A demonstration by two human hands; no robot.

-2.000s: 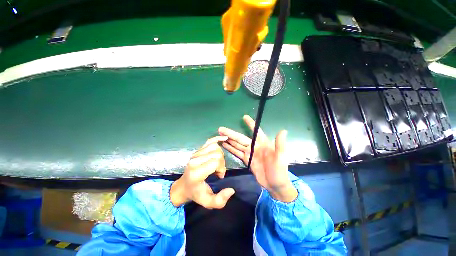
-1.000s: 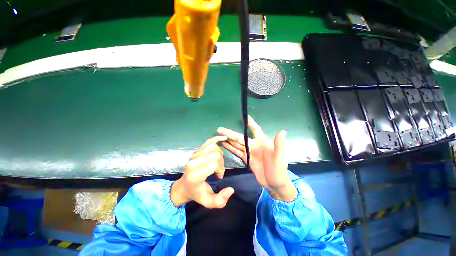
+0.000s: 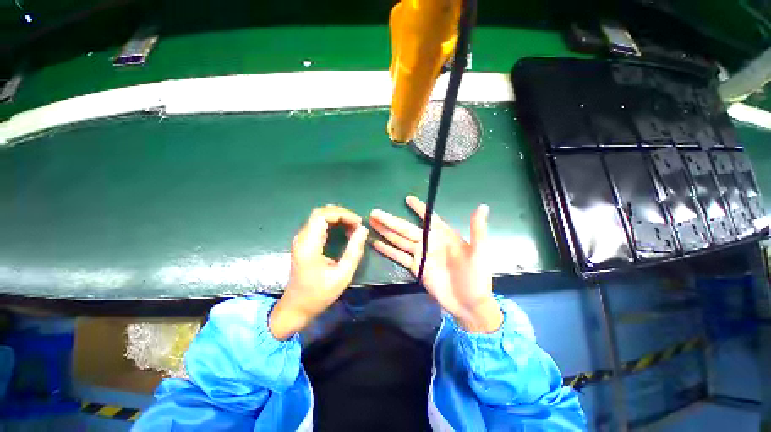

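Observation:
My bare left hand (image 3: 325, 266) is above the front of the dark green mat (image 3: 211, 194). Its thumb and index fingertips meet in a ring shape; nothing can be made out between them. My bare right hand (image 3: 452, 261) is just to the right, palm up, fingers spread, with no object visible on it. The hands are a small gap apart. The yellow-orange electric screwdriver (image 3: 418, 67) hangs tip down above and beyond them. Its black cord (image 3: 438, 160) crosses the view in front of the right palm.
A round speckled screw dish (image 3: 461, 135) is behind the screwdriver. A black blister tray (image 3: 604, 207) is at the right. Phone bodies (image 3: 137, 48) lie on the brighter green conveyor beyond the white rail (image 3: 237, 91). A cardboard box (image 3: 97, 350) is below the bench at left.
My left hand has moved off the right hand's fingertips and closed its thumb and index together. The right hand stays nearly still. The screwdriver swung left, then back right. Conveyor phones moved right.

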